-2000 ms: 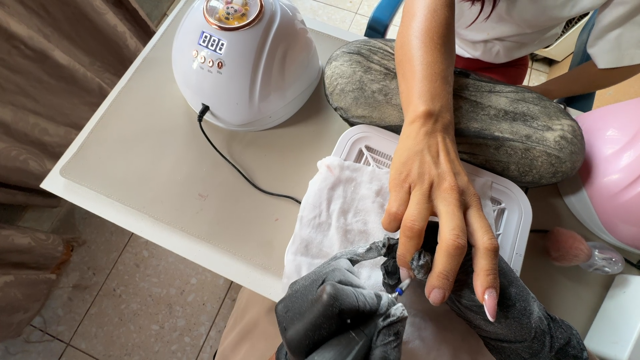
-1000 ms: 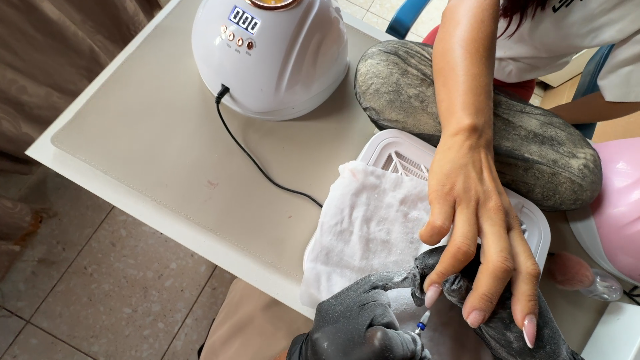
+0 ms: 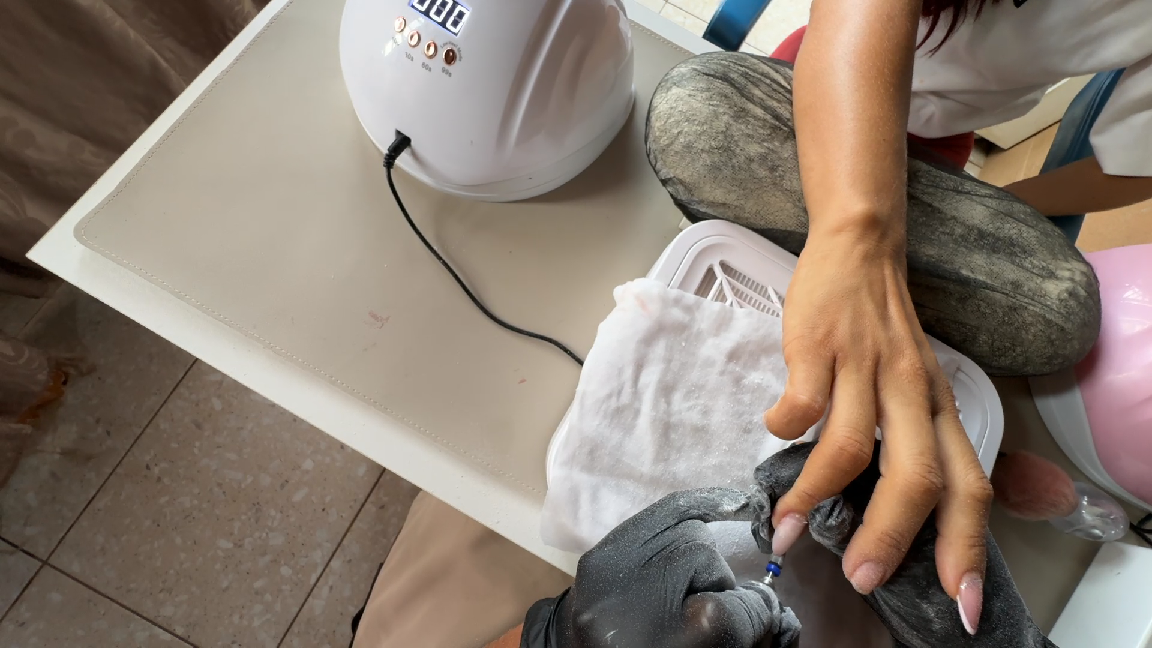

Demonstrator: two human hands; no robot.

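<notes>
My left hand [image 3: 675,576], in a dusty black glove, is closed on a nail drill, mostly hidden inside the fist. Its metal bit with a blue band [image 3: 773,569] points up at a fingertip of another person's hand [image 3: 873,360]. My right hand [image 3: 945,585], also gloved in black, lies under that hand and pinches the same finger between its fingertips. The other person's long nails [image 3: 969,601] point down toward me. Beneath the hands are a white cloth [image 3: 666,396] and a white dust collector [image 3: 711,247] with a grille.
A white nail lamp [image 3: 504,99] with a black cord [image 3: 459,279] stands on the mat-covered table [image 3: 243,225]. A grey, dusty armrest cushion [image 3: 999,261] supports the other person's forearm. At the right are a pink-and-white device [image 3: 1120,360], a pink brush [image 3: 1035,486] and a white box [image 3: 1111,603].
Against the lamp and table, the hands stay in about the same place, and the drill bit remains near the held fingertip. The view has shifted.
</notes>
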